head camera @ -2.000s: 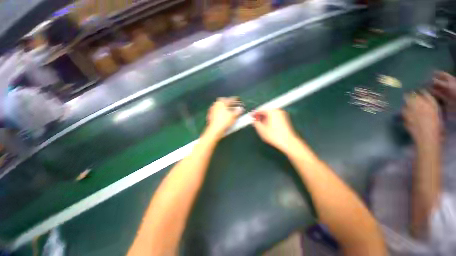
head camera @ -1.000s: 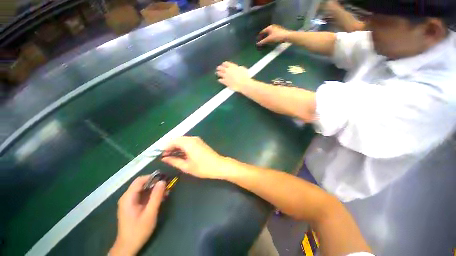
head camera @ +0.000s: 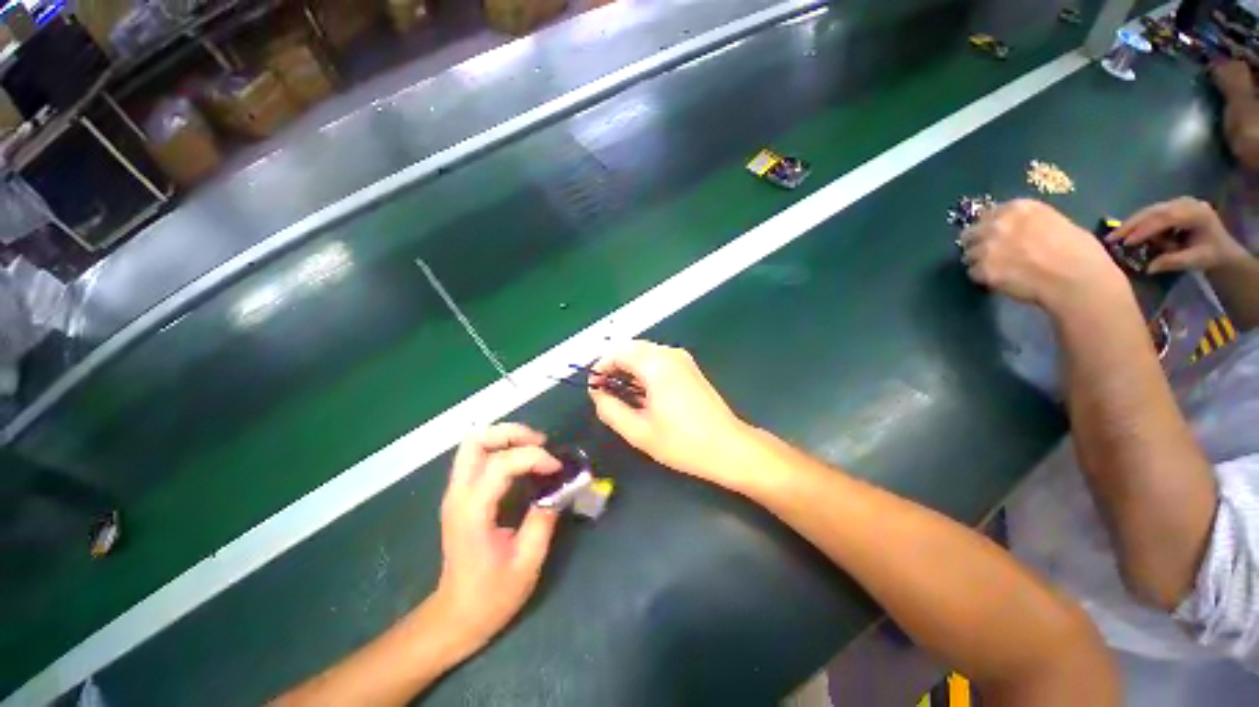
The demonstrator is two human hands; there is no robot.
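My left hand (head camera: 490, 539) holds a small electronic unit (head camera: 566, 483) between thumb and fingers, over the dark-green bench. The unit is dark and silvery, with a yellow edge and a pale block at its right side. My right hand (head camera: 670, 414) holds slim dark tweezers (head camera: 587, 377) whose tips point left, above the bench by the white rail, up and right of the unit. The tips do not touch the unit. A thin pale strip (head camera: 463, 318) lies over the belt, its lower end at the rail.
The white rail (head camera: 828, 198) separates the bench from the green belt. Units ride on the belt (head camera: 780, 169), one more at far left (head camera: 104, 533). At right a neighbouring worker's hand (head camera: 1029, 256) is at a dark parts pile, beside a pale pile (head camera: 1049, 177). Cartons stand beyond.
The view has shifted, with the neighbour now farther right. The neighbour's hands have left the belt side for the bench. My hands still hold the unit and tweezers.
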